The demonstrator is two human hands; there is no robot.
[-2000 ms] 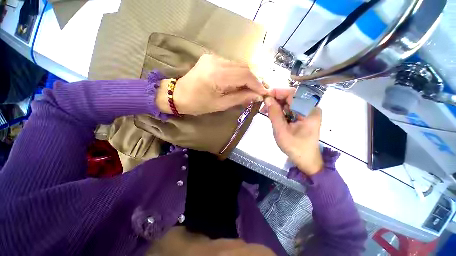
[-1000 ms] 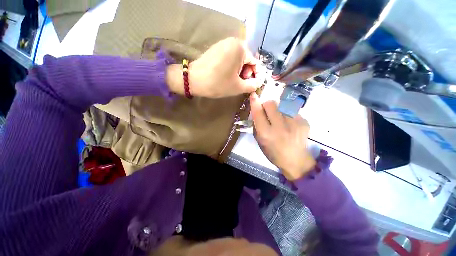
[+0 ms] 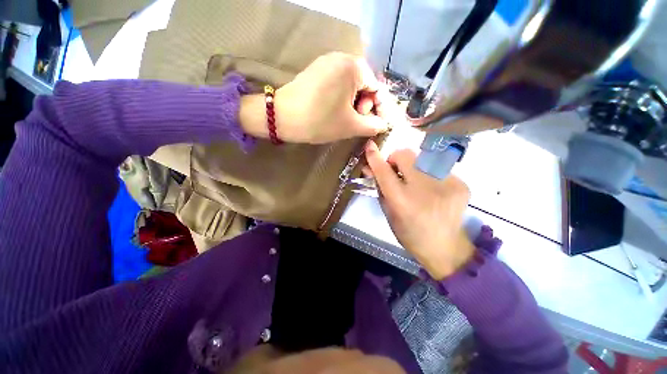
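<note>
The khaki garment panel (image 3: 183,44) lies on the white table, with the folded pocket piece (image 3: 252,186) on it. A zipper (image 3: 342,182) runs along the right edge of the pocket piece. My left hand (image 3: 322,102) pinches the cloth edge near the needle area. My right hand (image 3: 420,208) is just below it, its index fingertip and thumb at the cloth edge by the zipper top. Silver pointed blades (image 3: 363,187), perhaps thread snips, stick out left from under my right hand. The presser foot (image 3: 419,104) is right of my left fingertips; the needle is too blurred to tell.
The blurred machine head (image 3: 541,66) fills the upper right. A grey-blue block (image 3: 441,153) sits beside my right hand. A dark flat panel (image 3: 594,218) lies right on the table (image 3: 505,234). A blue bin (image 3: 126,237) with dark red cloth (image 3: 164,237) is lower left.
Since two seconds ago, my left hand has turned to a closer pinch and my right hand has moved down-left along the cloth edge. The silver blades now show beside the zipper. The view has shifted slightly.
</note>
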